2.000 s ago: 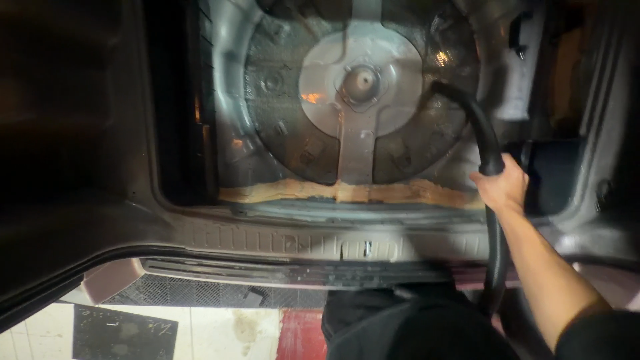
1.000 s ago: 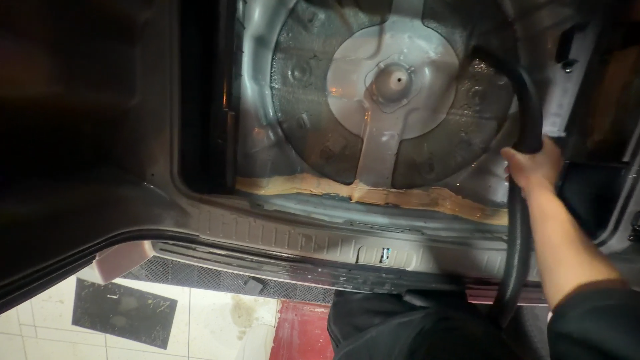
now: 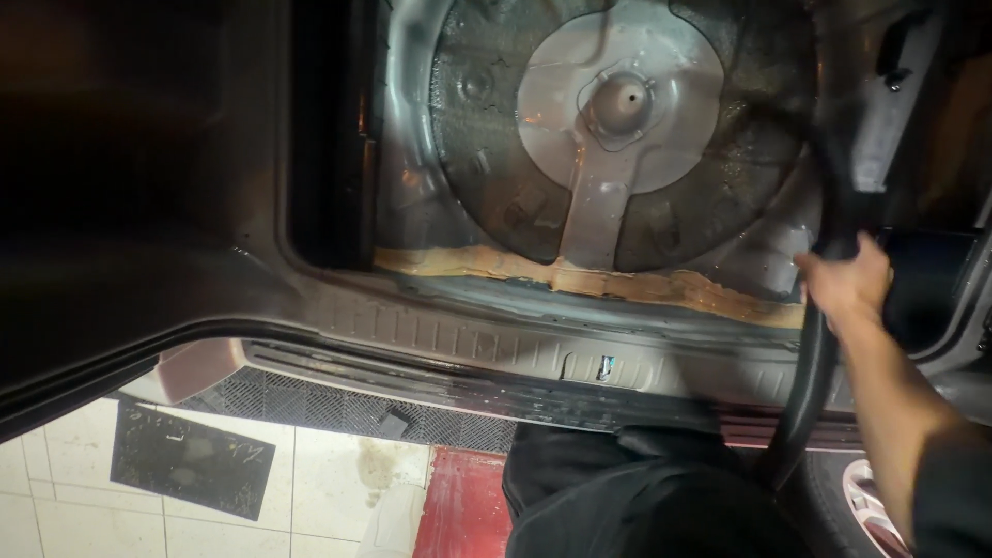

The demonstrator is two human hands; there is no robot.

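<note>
My right hand [image 3: 849, 287] is closed around a thick black flexible hose [image 3: 814, 364] at the right side of a car's open boot. The hose rises from near my legs, passes through the hand and bends left over the round spare-wheel well [image 3: 697, 221]; its far end is blurred and dark. At the well's middle is a pale metal disc [image 3: 542, 116] with a raised hub [image 3: 626, 101]. A tan sealant strip [image 3: 496, 263] runs along the near edge of the boot floor. The well's surface looks wet in places. My left hand is out of view.
The ribbed boot sill trim [image 3: 434, 333] with its latch opening [image 3: 606, 367] and the bumper [image 3: 372, 380] lie between my body and the well. Dark side trim [image 3: 155, 194] stands at the left. Below are a black mat [image 3: 194, 461], white tiles and a red floor patch [image 3: 465, 496].
The view has shifted a little. My right hand still holds the hose, whose upper bend showed plainly over the well's right side before and is blurred now.
</note>
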